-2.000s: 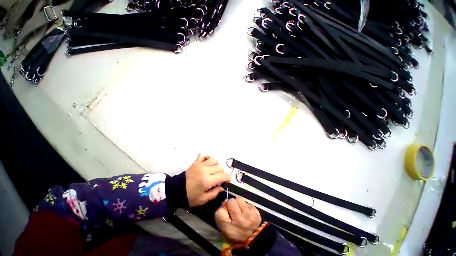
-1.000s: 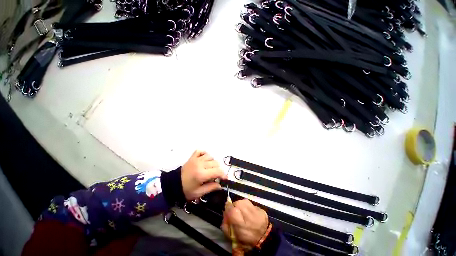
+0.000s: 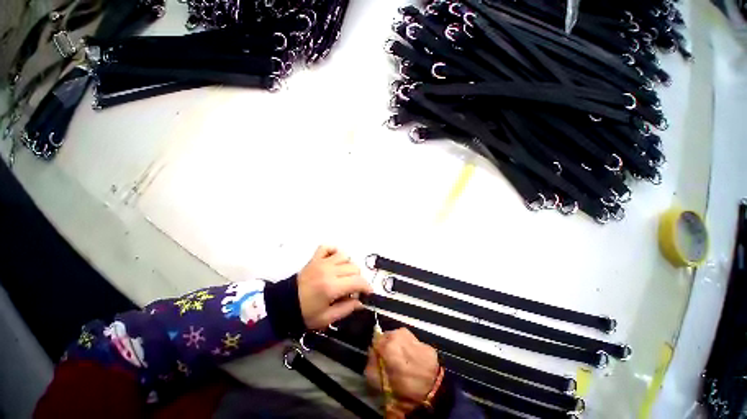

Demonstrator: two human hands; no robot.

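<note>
Several black straps with silver rings lie in a slanting row on the whitish table; one is the top strap. My left hand pinches the ring end of a black strap lower in the row; its fingertips hide that ring. My right hand holds a slim yellow-handled tool upright like a pencil. The tool's thin pale tip points at the strap beside my left fingertips. Whether the tip touches the strap cannot be told.
A large heap of black ringed straps lies at the far right. More strap bundles lie at the far left, beside olive-grey straps. A yellow tape roll lies at the right. Yellow tape strips mark the table.
My right hand has turned the tool more upright, showing its yellow handle. My left hand keeps its pinch. The lowest strap's ring end has shifted slightly right. The view has moved slightly.
</note>
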